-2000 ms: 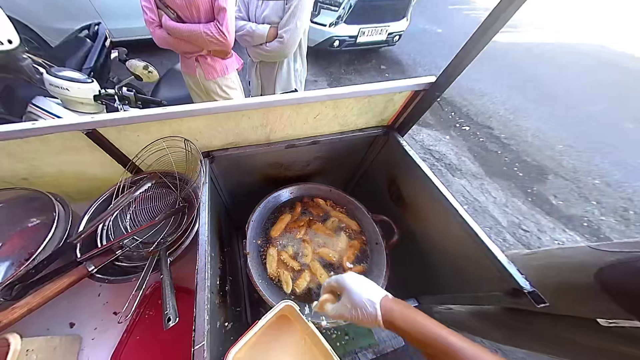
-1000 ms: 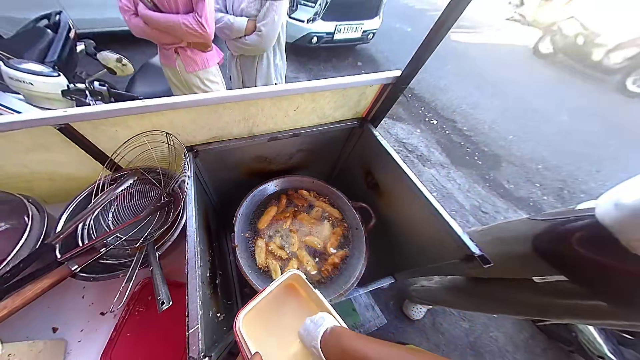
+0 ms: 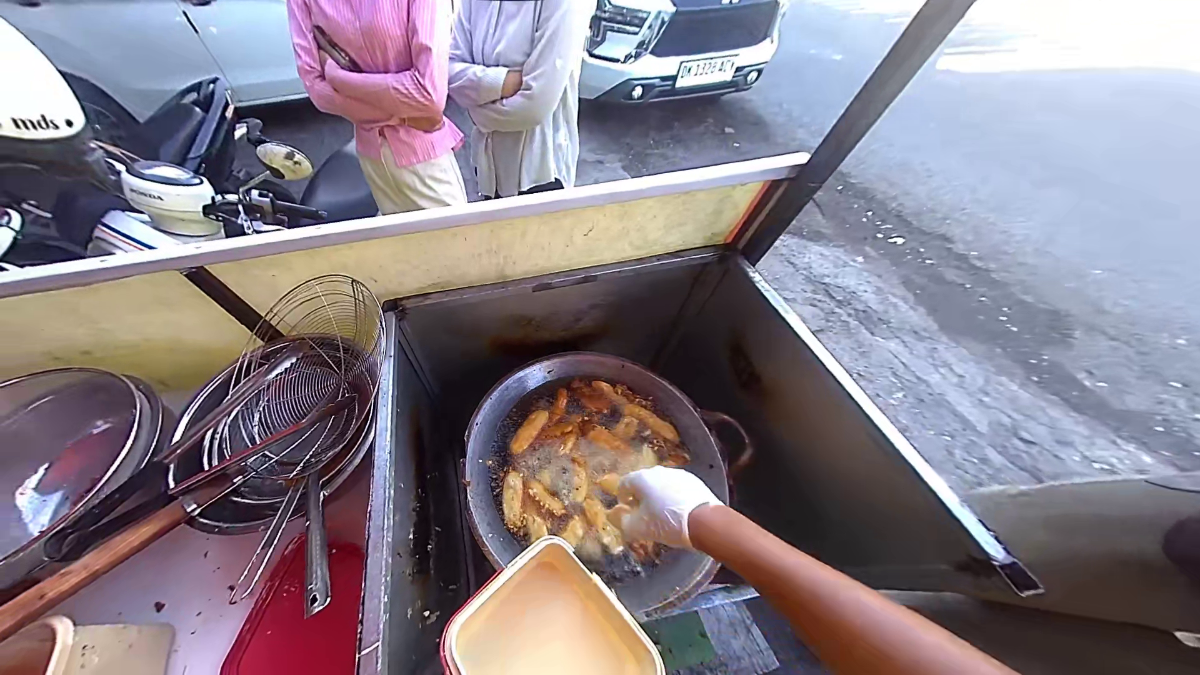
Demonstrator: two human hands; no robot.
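A dark round wok (image 3: 689, 394) sits in a metal-walled stove box, holding bubbling oil and several golden-brown battered pieces (image 3: 530, 431). Over its lower right part is my right hand (image 3: 661, 506) in a white glove, fingers drawn together close above the oil; a pale piece may be at the fingertips, but this is unclear. At the bottom centre, a squarish plastic tub (image 3: 553, 619) with a cream inside and a red outer edge stands tilted by the wok's near rim. My left hand does not show.
Wire skimmers (image 3: 319, 403) with long handles lie over a pan at left, beside a glass lid (image 3: 66, 459) and a red tray (image 3: 300, 609). Metal walls (image 3: 844, 422) enclose the wok. Two people (image 3: 394, 94) stand beyond the yellow panel (image 3: 525, 239), near a motorbike and a car.
My right hand was over the wok's near edge, then inside the tub, and is now over the oil again.
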